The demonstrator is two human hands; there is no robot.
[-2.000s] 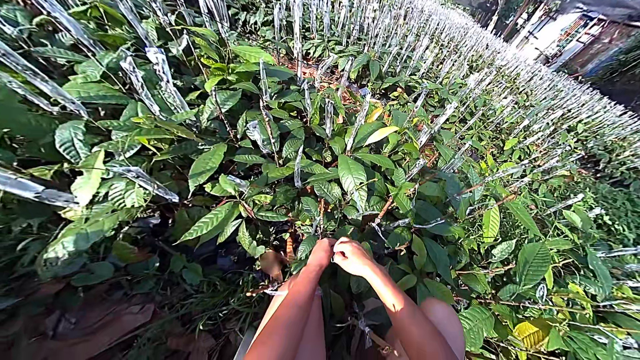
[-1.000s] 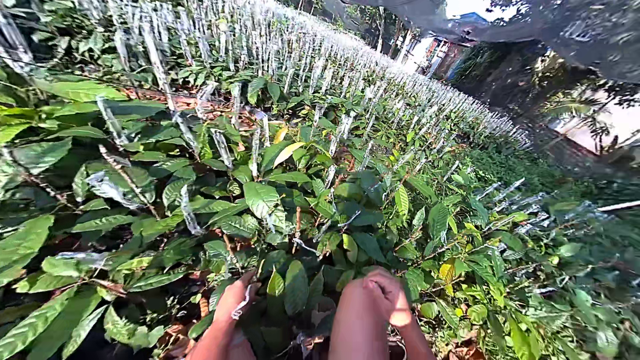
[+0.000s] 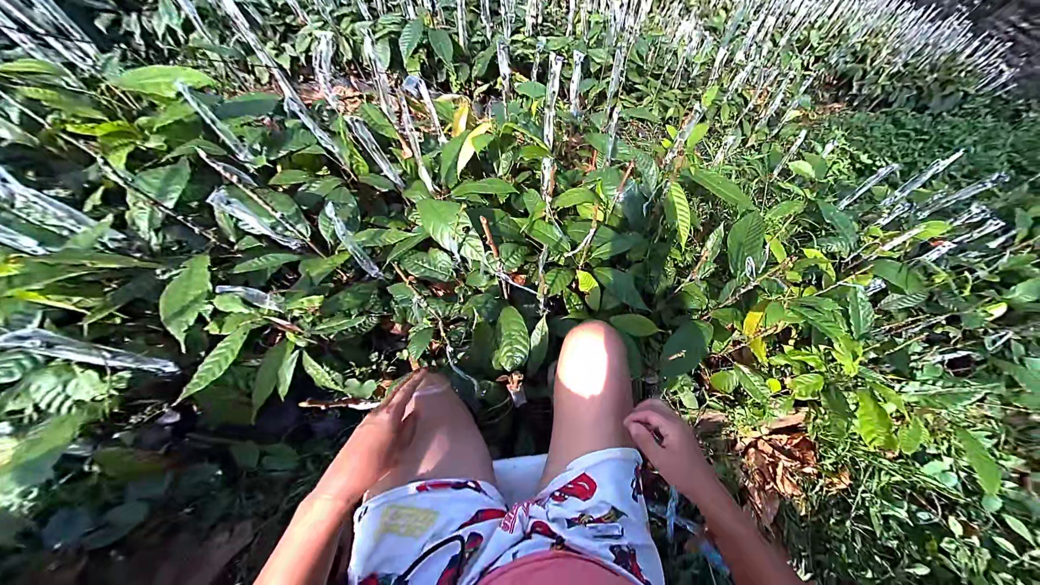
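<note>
My left hand (image 3: 382,443) rests beside my left knee, its fingers pointing forward at a thin strip near the leaves; whether it holds anything cannot be told. My right hand (image 3: 662,435), fingers curled, is just right of my right knee, with no object visible in it. Ahead of my knees stand leafy green seedlings (image 3: 512,337). A cut brown stem (image 3: 491,244) rises among them. Clear plastic sleeves (image 3: 550,114) wrap many upright stems. A pale thin strip (image 3: 463,370) hangs by the leaves near my left knee.
Rows of sleeved seedlings (image 3: 772,49) stretch to the back. Sleeved stems lean in from the left (image 3: 81,349) and right (image 3: 918,183). Dry brown leaves (image 3: 776,463) lie on the ground at right. A white seat (image 3: 520,475) shows between my thighs.
My hands were together among the stems two seconds ago; they have since moved apart, to either side of my knees. A white strip seen by my left hand one second ago is no longer plain there.
</note>
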